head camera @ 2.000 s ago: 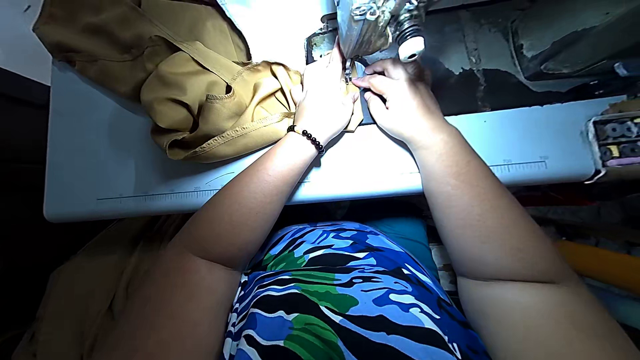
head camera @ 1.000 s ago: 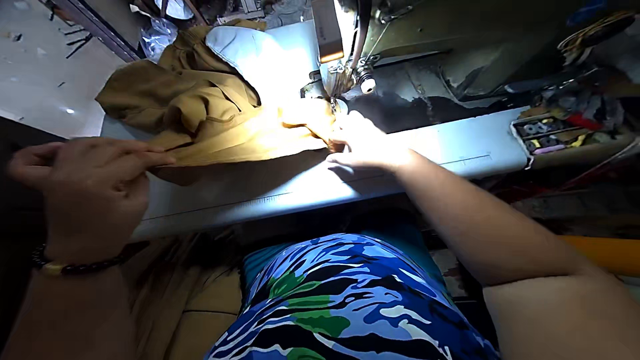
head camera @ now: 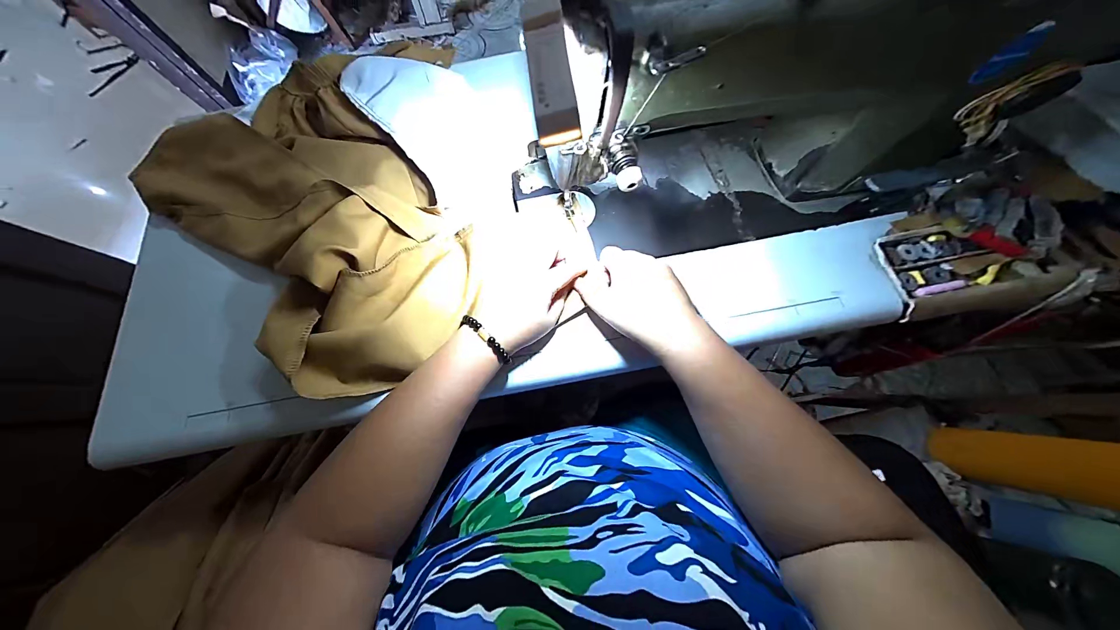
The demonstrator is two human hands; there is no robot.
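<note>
A mustard-brown fabric garment [head camera: 376, 289] lies bunched on the left of the white sewing table, with a pale fabric piece [head camera: 402, 96] at its upper part. My left hand [head camera: 525, 297], with a dark bead bracelet at the wrist, rests at the garment's right edge, just below the presser foot [head camera: 569, 206] of the sewing machine. My right hand [head camera: 639, 297] meets it there, and the fingertips come together. Strong glare washes out the cloth around them, so what the fingers pinch cannot be made out.
The sewing machine's head [head camera: 560, 79] stands above the hands. At the table's right end is a tray of bobbins [head camera: 927, 262], with fabric scraps [head camera: 1015, 210] behind it. An orange roll [head camera: 1024, 464] lies low on the right. More brown cloth [head camera: 201, 534] hangs below the table at left.
My left hand has come back from the far left, where it held the cloth's edge out, to beside my right hand. The garment's near part now lies slack on the table.
</note>
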